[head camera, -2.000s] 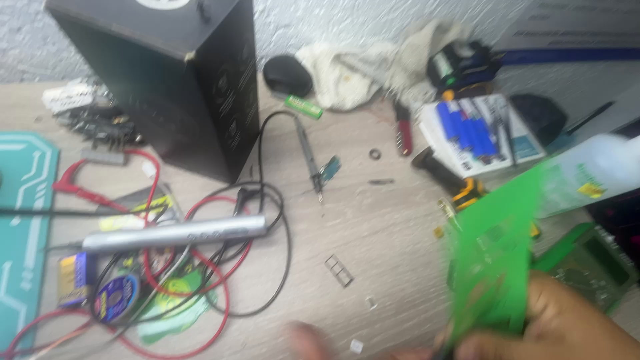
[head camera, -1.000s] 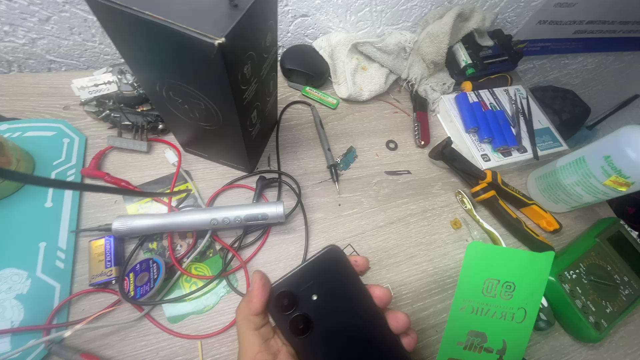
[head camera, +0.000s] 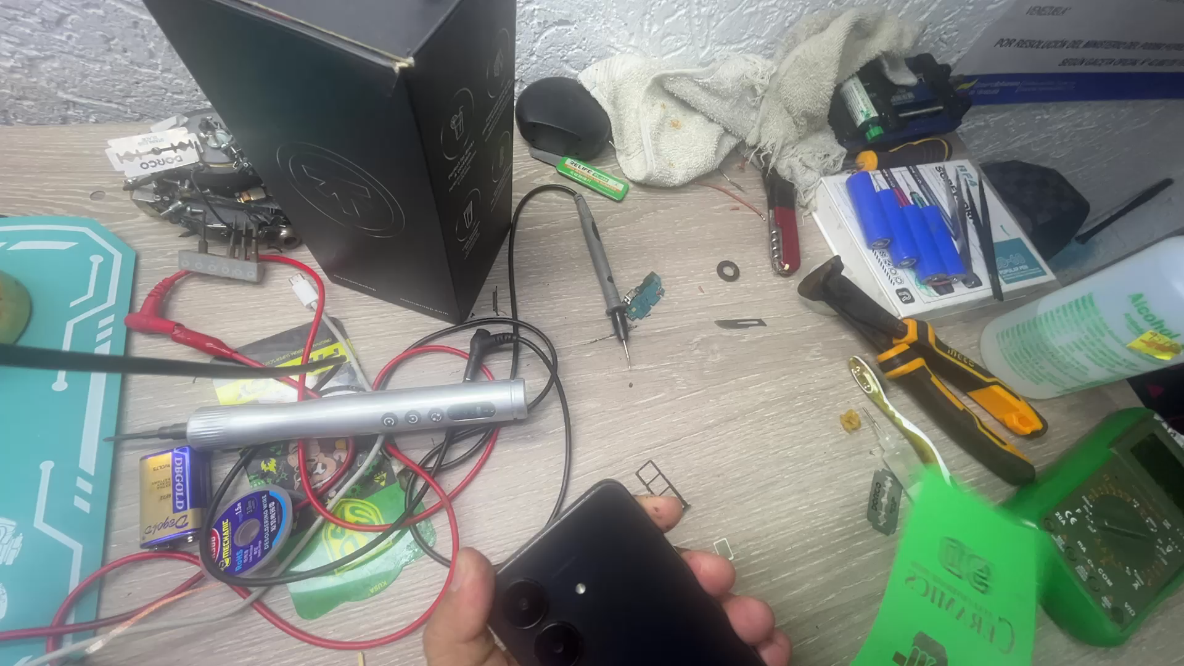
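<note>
At the bottom centre my left hand [head camera: 467, 601] holds a black smartphone [head camera: 638, 592], thumb along its left edge and fingertips at its right. The phone's back, with its camera lenses, faces me; its lower part is cut off by the frame. Just beyond the fingers lie a SIM tray frame [head camera: 659, 483] and a small pale square frame [head camera: 722, 548]. A green printed sheet [head camera: 957, 573], blurred at its top edge, stands out at the lower right; its lower end is out of frame, so what bears it is hidden. My right hand does not show.
Left of the phone, a silver electric screwdriver [head camera: 361, 413] lies over tangled red and black test leads. A tall black box [head camera: 370, 157] stands behind. To the right are pliers [head camera: 925, 370], a green multimeter [head camera: 1101, 527], an alcohol bottle [head camera: 1082, 319] and a loose blade [head camera: 740, 324].
Two seconds ago a hand was at the green sheet on the right and no phone showed. One second ago the phone was in my left hand, as it is now. The right hand has left the view.
</note>
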